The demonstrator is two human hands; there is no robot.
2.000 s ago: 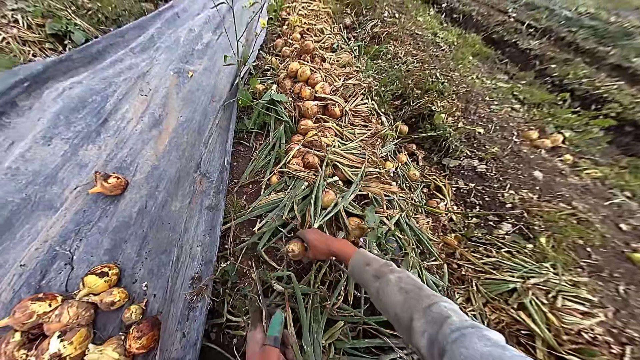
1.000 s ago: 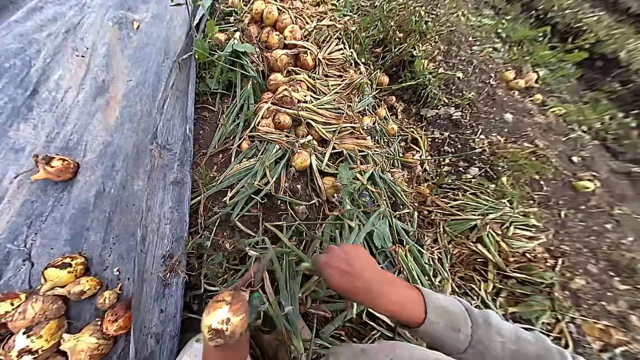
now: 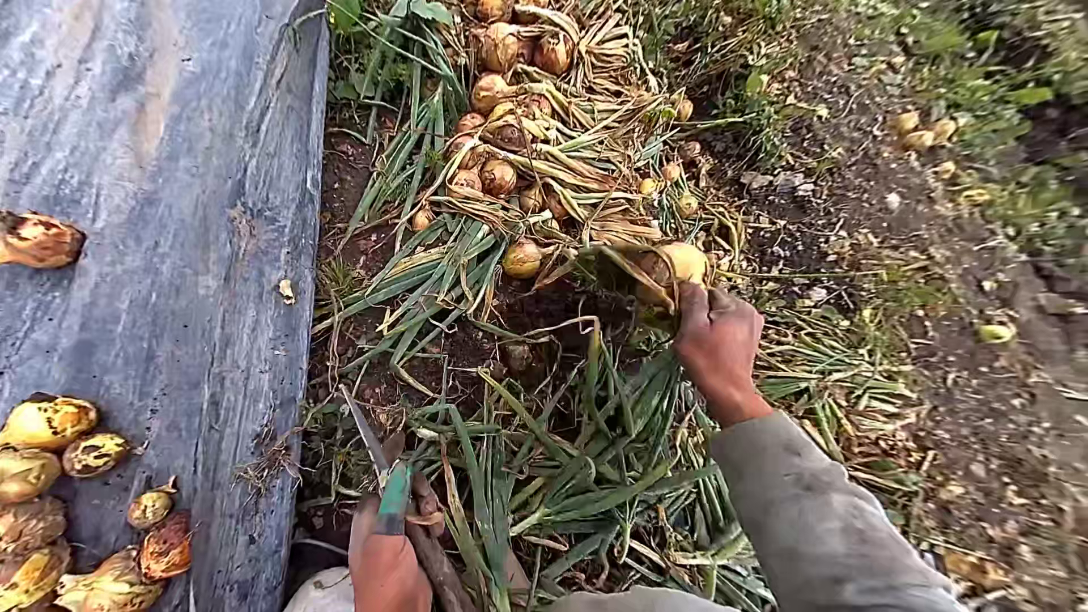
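My right hand (image 3: 721,348) is closed on a yellow onion (image 3: 680,263) with dry leaves hanging from it, at the near end of the row of pulled onions (image 3: 500,47). At the lower left, my left hand (image 3: 387,552) grips green-handled shears (image 3: 395,497), whose pointed metal blade reaches up and left over the soil. A brown stick-like piece (image 3: 438,557) lies beside that hand; whether it is held I cannot tell. Green onion tops (image 3: 586,476) lie between the two hands.
A grey plastic sheet (image 3: 170,340) runs along the left, bearing a pile of onions (image 3: 34,527) at its near end and a single onion (image 3: 42,240) farther up. More small onions (image 3: 920,140) lie on bare soil to the right.
My right hand has moved forward and taken hold of an onion. The onion seen by my left hand a second ago is no longer there. The view has shifted.
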